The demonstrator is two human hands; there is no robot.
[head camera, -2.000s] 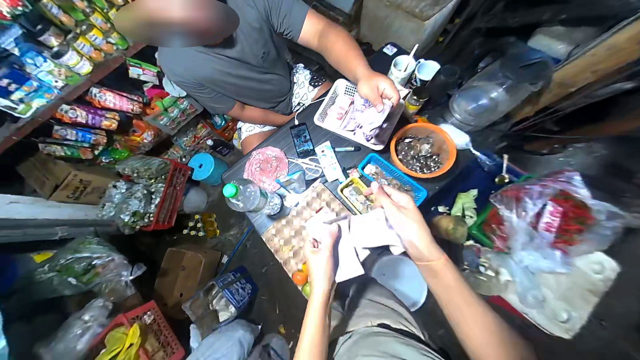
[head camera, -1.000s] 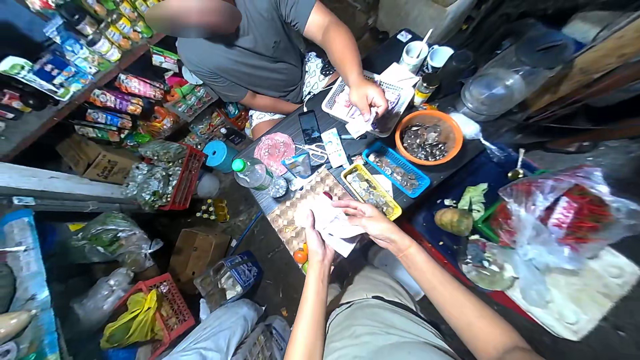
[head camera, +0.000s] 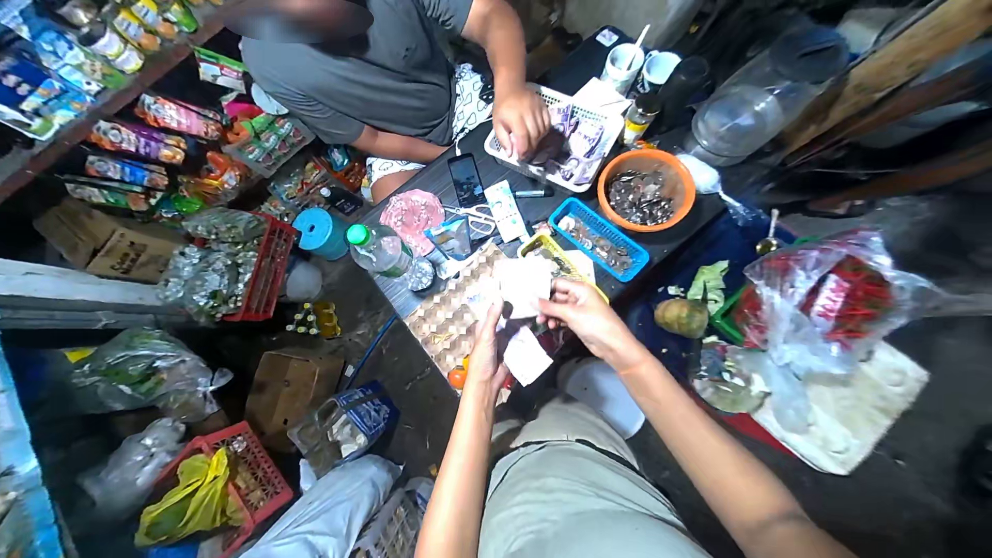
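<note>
My left hand (head camera: 488,349) holds pale paper slips, one of them a folded white paper (head camera: 527,356) by its thumb side. My right hand (head camera: 577,314) pinches the edge of another pale paper sheet (head camera: 523,285) just above. The papers are overexposed, so what they bear cannot be read. Below them on the dark table lies a cardboard egg tray (head camera: 446,314). Beyond the sheet are a yellow basket (head camera: 542,246), a blue basket of coins (head camera: 601,239) and an orange bowl of coins (head camera: 647,190).
Across the table a person's hand (head camera: 523,120) rests in a white basket (head camera: 597,177) with banknotes. A green-capped plastic bottle (head camera: 380,252), a phone (head camera: 466,182), scissors (head camera: 480,220) and a pink plastic bag (head camera: 411,221) lie on the table. Red chillies in a clear bag (head camera: 845,302) stand at right.
My hands have drawn apart a little since one second ago, with the papers more spread between them. The other person's hand has moved within the white basket.
</note>
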